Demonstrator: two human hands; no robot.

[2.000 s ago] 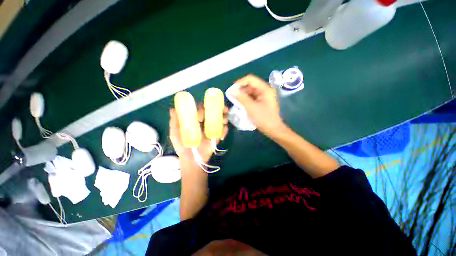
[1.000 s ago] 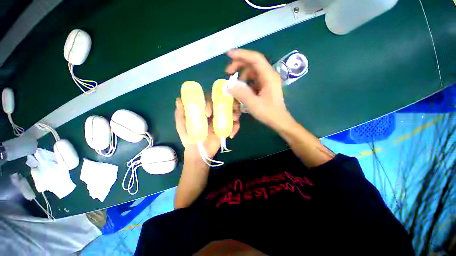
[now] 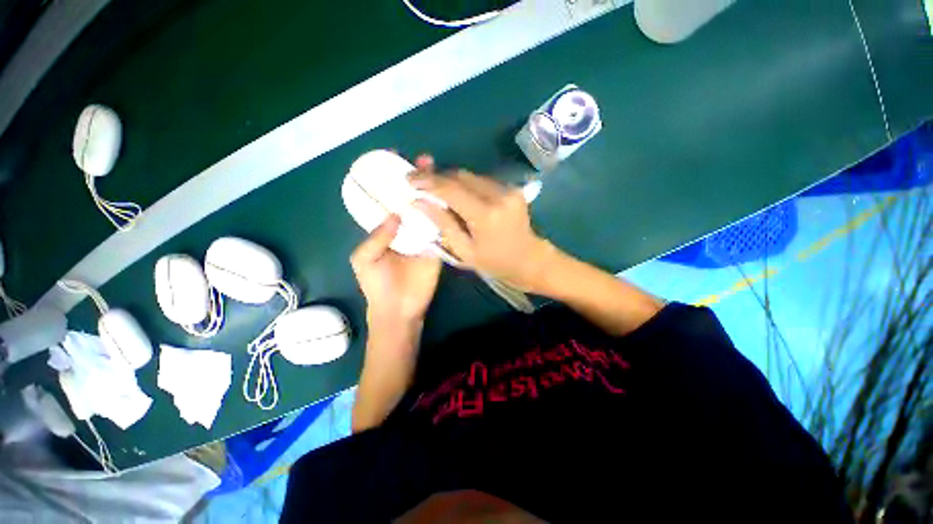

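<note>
A white oval hand warmer [image 3: 374,184], its two halves together with a seam showing, is held up between both my hands. My left hand [image 3: 397,274] grips it from below, with the thumb on its lower side. My right hand [image 3: 493,227] lies over its right end, fingers bent and slightly blurred. A small white bit, likely the wiping cloth [image 3: 532,191], sticks out beside my right hand; the rest is hidden. Cords hang below my right hand. The clear dispenser bottle [image 3: 560,123] stands right of the hands with its round lid open.
Several closed hand warmers [image 3: 243,270] with cords lie at the left, near white wipes [image 3: 194,383]. The guide rail [image 3: 297,130] runs diagonally behind the hands. One unit [image 3: 97,140] lies on the belt beyond. A large white bottle [image 3: 677,14] is cut off at the top. A grey sleeve shows lower left.
The two halves, earlier apart with yellow faces up, are now together, white shell showing. My right hand has moved from wiping onto the unit. The belt unit has moved left in view.
</note>
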